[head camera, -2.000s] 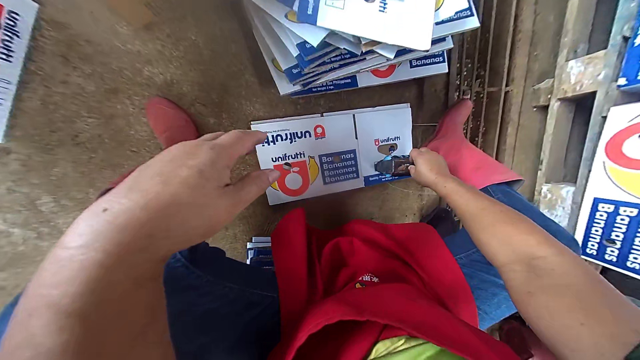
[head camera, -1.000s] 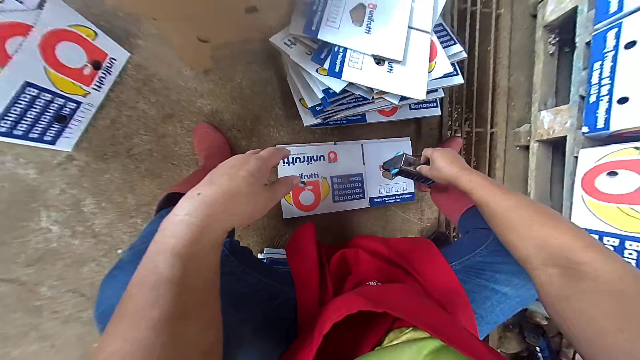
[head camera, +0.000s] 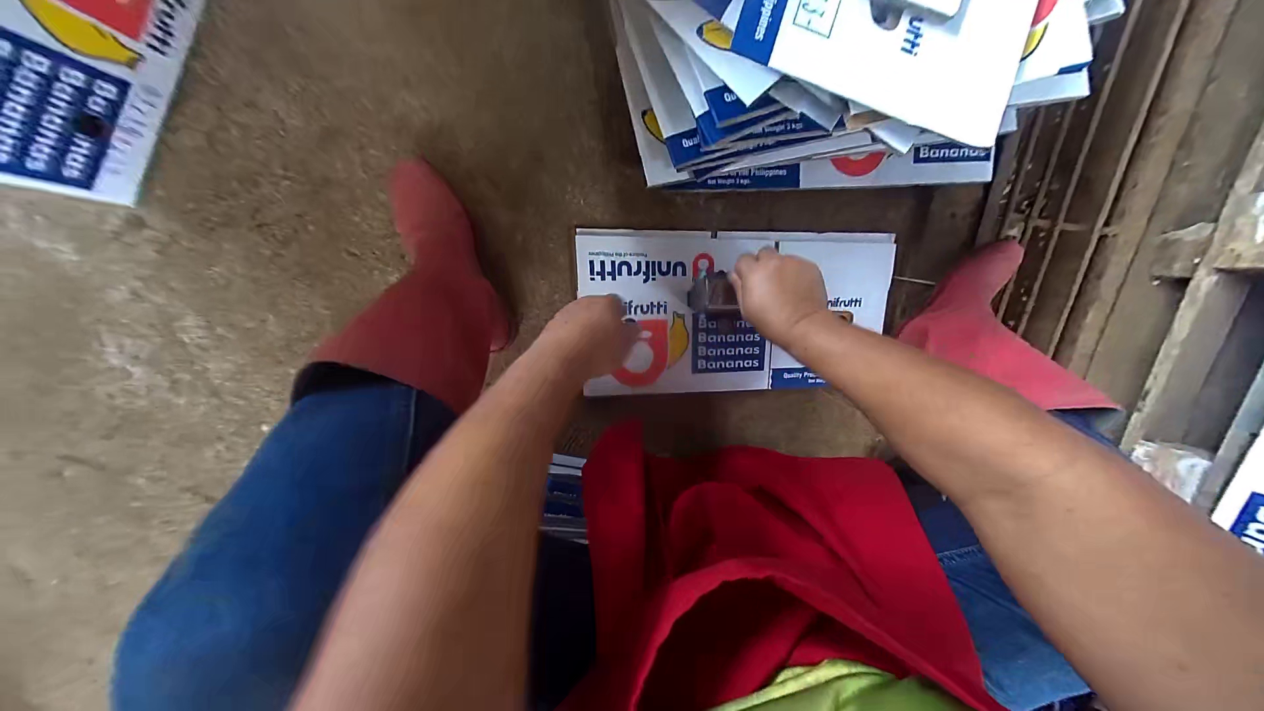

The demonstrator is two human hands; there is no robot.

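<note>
Between my boots lies a flat printed cardboard banana carton (head camera: 834, 259), folded flat, with a white and blue face. My right hand (head camera: 780, 293) is closed around a small dark hand stamp (head camera: 717, 296), over the middle of the carton; the tool is blurred and its underside is hidden. Over the carton's left part is my left hand (head camera: 595, 334), fingers curled and blurred. Whether it grips the carton or only rests on it is not clear.
A messy stack of flat cartons (head camera: 889, 79) stands beyond the carton. Another carton (head camera: 148, 109) lies at upper left. Wooden pallet slats (head camera: 1185, 252) run along the right. Red boots (head camera: 434, 267) stand either side; more flat cartons (head camera: 565, 499) lie beneath me.
My right hand has moved left with the dark tool, from the carton's right panel to its middle. The fingers of my left hand, spread before, are now curled.
</note>
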